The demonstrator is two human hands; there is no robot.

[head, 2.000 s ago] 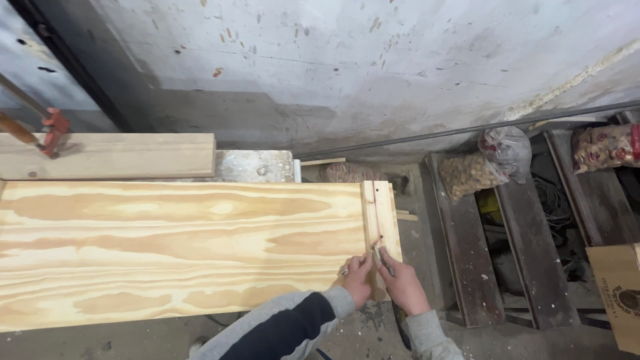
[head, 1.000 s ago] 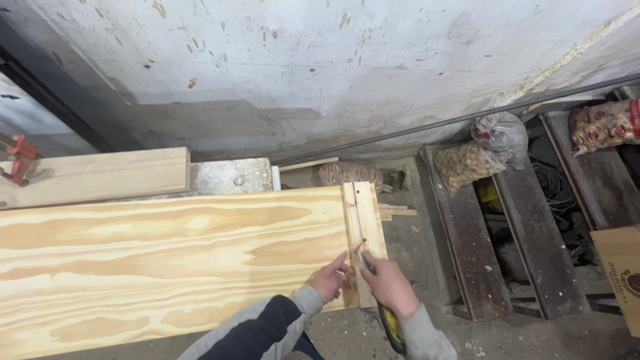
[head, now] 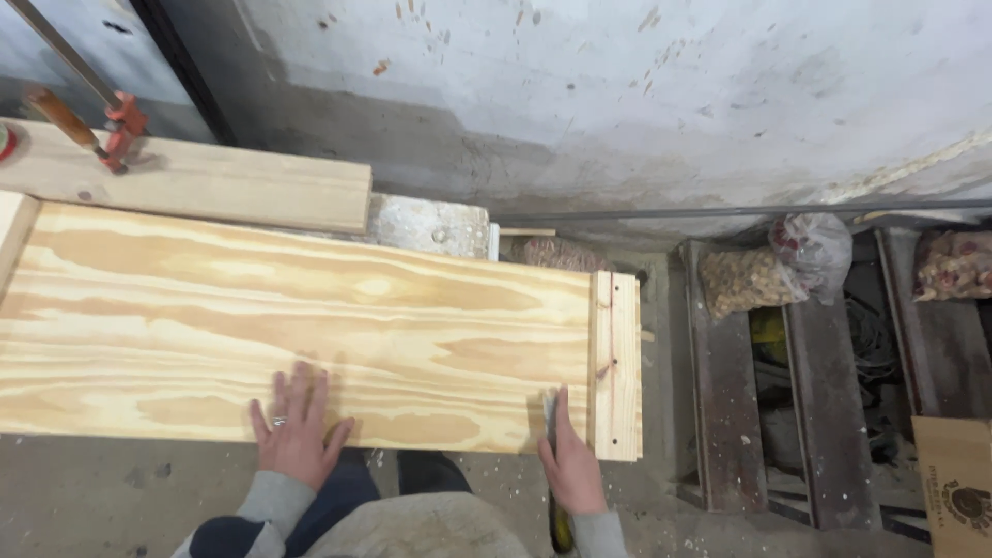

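Observation:
A wide pine panel point(head: 325, 325) with bold grain lies in front of me. Across its right end runs a narrow pine batten point(head: 614, 372) with several dark holes and a thin reddish line along it. My left hand point(head: 298, 430) rests flat on the panel near its front edge, fingers spread, a ring on one finger. In my right hand point(head: 571, 465), just left of the batten, is a slim tool with a metal blade and a dark and yellow handle point(head: 559, 523); the grip hides its middle, so its exact kind is unclear.
A thick board point(head: 232, 182) lies behind the panel, with a red bar clamp point(head: 124, 132) on it. To the right, bags of wooden pieces point(head: 748, 279) sit on dark metal steps point(head: 728, 411), near a cardboard box point(head: 953, 480). A stained wall point(head: 542, 101) stands behind.
Both hands have left the batten. My left hand has moved left and lies flat on the panel; my right hand, with the tool, is now left of the batten. The view has shifted.

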